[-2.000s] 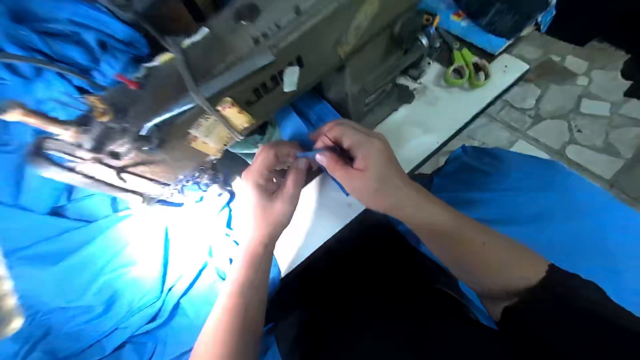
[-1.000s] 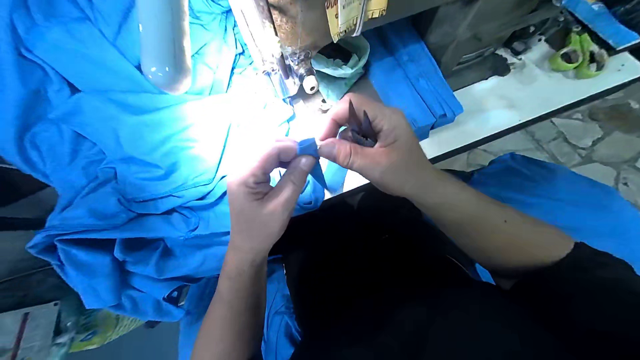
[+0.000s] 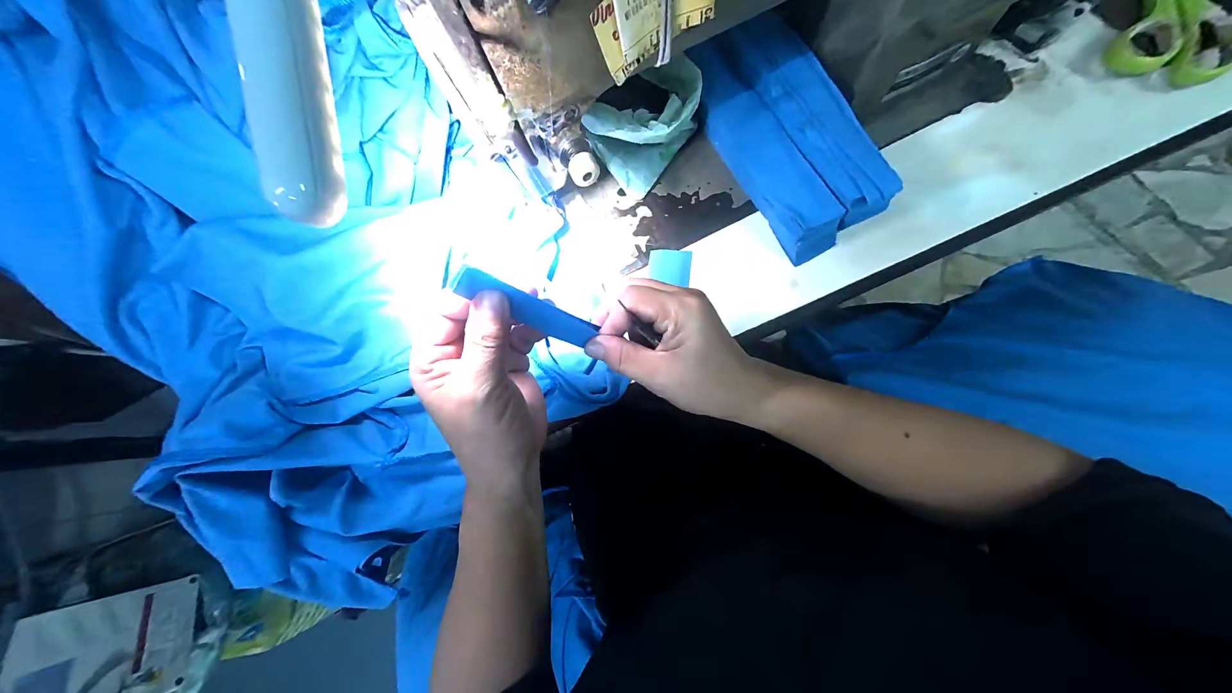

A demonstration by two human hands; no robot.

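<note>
A narrow folded strip of blue fabric [image 3: 539,316] is stretched between my two hands. My left hand [image 3: 484,380] pinches its left part with the thumb on top. Its right end is pinched by my right hand [image 3: 674,342], which also has a small dark metal tool, perhaps thread snips, tucked in the palm and mostly hidden. Just above my hands is the needle area of a sewing machine [image 3: 539,144], in a glare of lamp light. Stacked blue fabric pieces [image 3: 794,144] lie to the upper right on the white table [image 3: 972,159].
A large bunch of blue fabric [image 3: 279,327] spreads on the left under a tubular lamp [image 3: 289,115]. A green cloth pouch [image 3: 645,125] is beside the machine head. Green-handled scissors [image 3: 1145,48] lie at the upper right. More blue fabric [image 3: 1078,366] drapes at the right.
The strip now lies extended between my hands, where a second ago only a short folded bit showed at my fingertips. Since the oldest frame the view has tilted down toward the fabric.
</note>
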